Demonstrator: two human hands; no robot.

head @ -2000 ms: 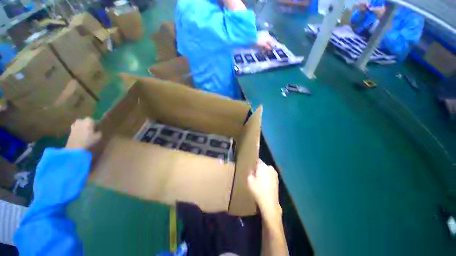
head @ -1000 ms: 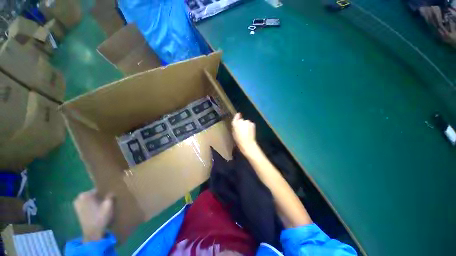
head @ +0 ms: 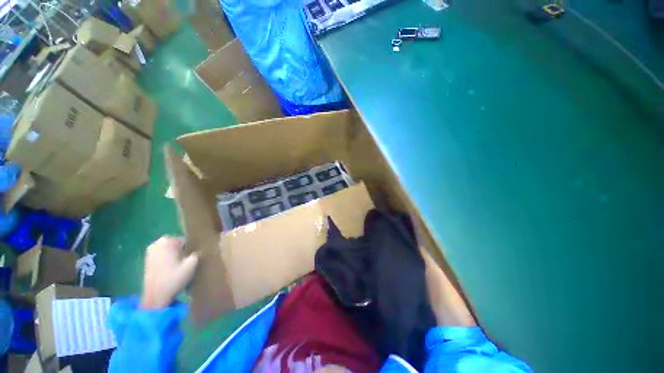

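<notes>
An open brown carton [head: 273, 266] stands against the bench's left edge, its near flap folded towards me. A pale tray [head: 227, 197] with rows of dark phones lies inside it, partly covered by that flap. My left hand [head: 167, 269] is at the edge of the carton's left flap, thumb apart from the curled fingers and overlapping the flap; whether it grips is unclear. My right forearm reaches forward along the bench edge; the hand itself is hidden near the black cloth [head: 378, 280] that hangs over the carton's near right corner.
The green bench [head: 524, 204] runs along the right, with a small open phone [head: 421, 33] and a yellow-framed device [head: 552, 10] far on it. A person in a blue smock [head: 291, 58] is beyond the carton. Stacked cartons [head: 62, 120] stand left; a box with white sheets [head: 84, 324] is lower left.
The carton now sits closer against the bench edge. My right hand has left the top of the right flap and gone out of sight. The black cloth has spread over the near right corner.
</notes>
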